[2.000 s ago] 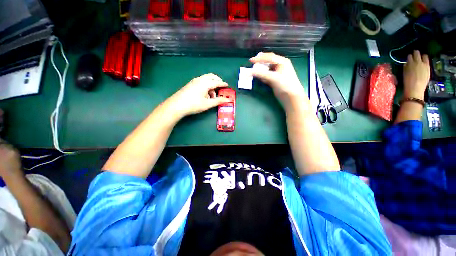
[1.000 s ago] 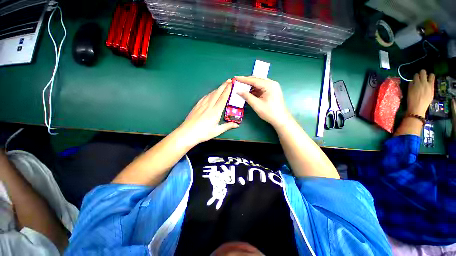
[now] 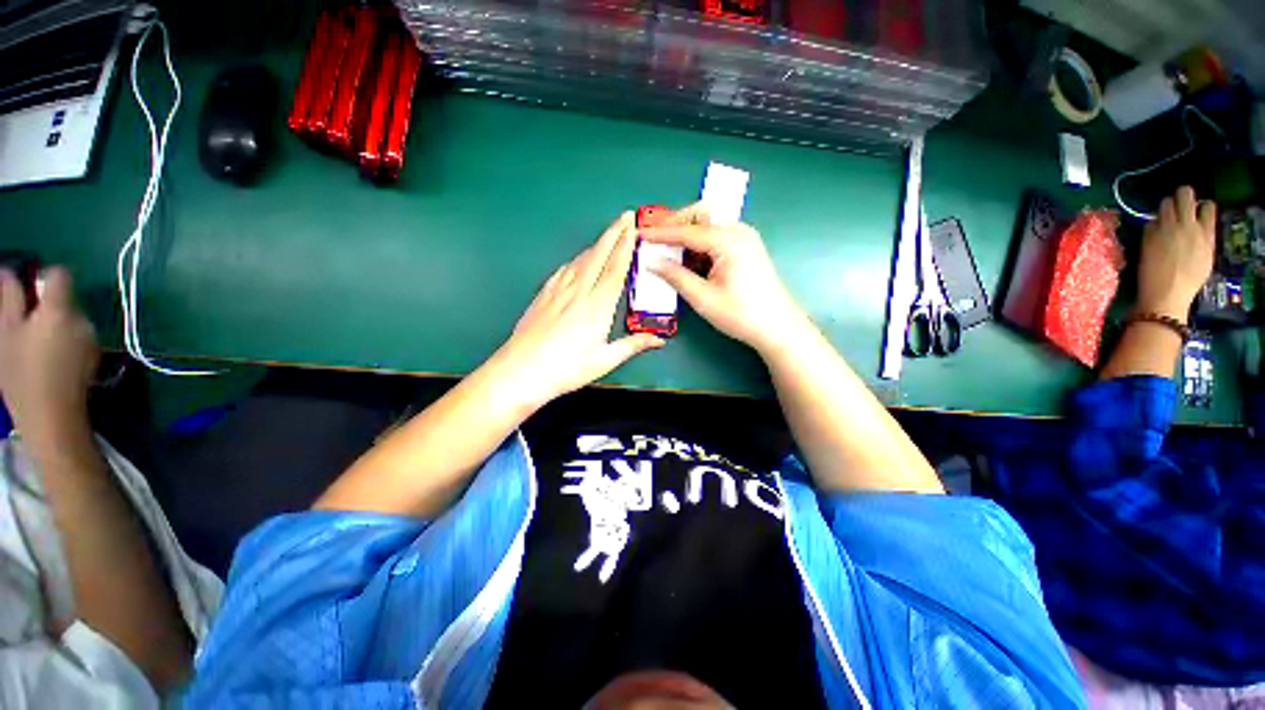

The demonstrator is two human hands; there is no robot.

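A red keypad phone (image 3: 652,325) lies upright-lengthwise on the green bench between my hands. A white flat rectangle, possibly a battery or label, (image 3: 652,289) covers its middle. My left hand (image 3: 573,314) holds the phone along its left side, fingers at the top and thumb near the bottom. My right hand (image 3: 716,272) has its fingertips on the white piece. Another white rectangle (image 3: 724,189) lies on the bench just beyond my right fingers, partly hidden by them.
Stacked clear trays (image 3: 694,86) stand at the back, with red phones (image 3: 358,97) to their left. A mouse (image 3: 239,125) and white cable (image 3: 136,250) lie left. Scissors (image 3: 932,325), a steel ruler (image 3: 900,264) and a red bubble-wrap pouch (image 3: 1081,284) lie right. Co-workers' hands show at both sides.
The view has shifted and both hands have come together at the phone. The white piece now lies lower over it. A co-worker's hand has appeared at the left.
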